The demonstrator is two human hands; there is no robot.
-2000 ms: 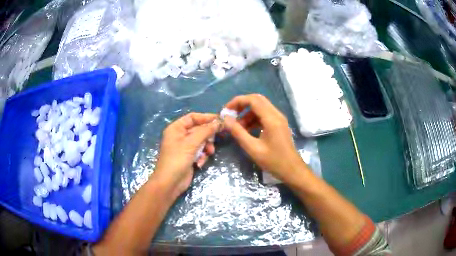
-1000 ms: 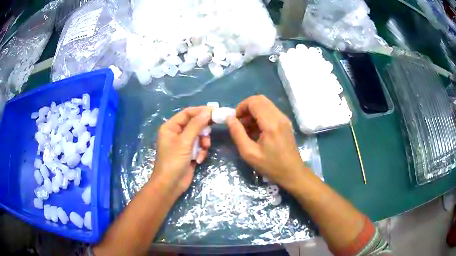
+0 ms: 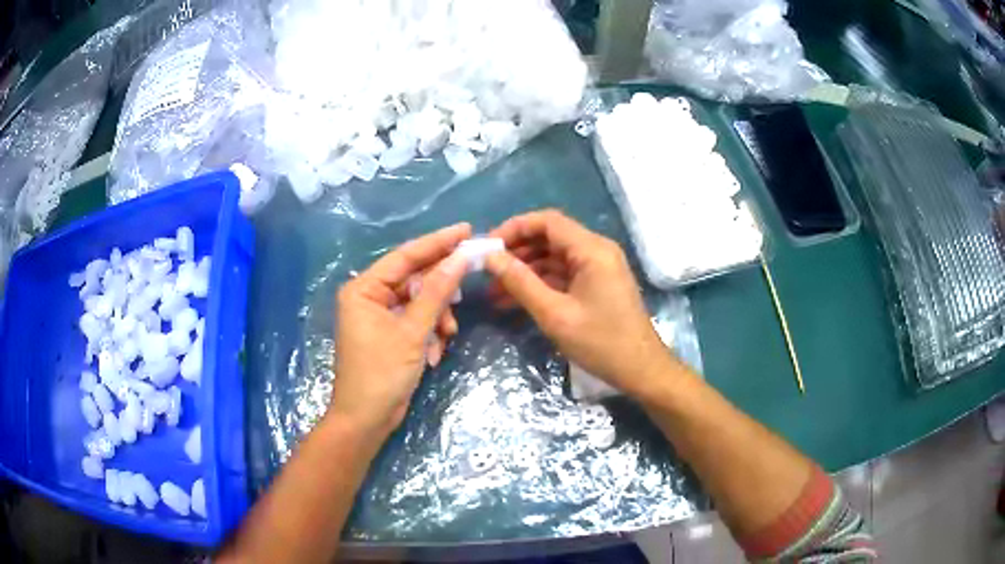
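Note:
My left hand (image 3: pixel 391 320) and my right hand (image 3: pixel 579 292) meet above the clear plastic sheet (image 3: pixel 441 485). Their thumbs and forefingers grip the two ends of one small white plastic piece (image 3: pixel 478 255). Whether it is one part or two joined parts cannot be told. Another whitish piece seems tucked in the curled fingers of my left hand, mostly hidden. A few round insert discs with holes (image 3: pixel 482 457) lie on the sheet below.
A blue bin (image 3: pixel 229 364) with white capsules stands left. A bag of loose shells (image 3: pixel 430 66) lies beyond my hands. A heaped tub (image 3: pixel 678 187), a thin stick (image 3: pixel 784 327), a phone (image 3: pixel 796 171) and ribbed clear trays (image 3: pixel 931 253) are at right.
The white piece between my fingertips looked longer and rounded a second ago; now it looks shorter and angular. Both hands stay close together. The view has shifted slightly.

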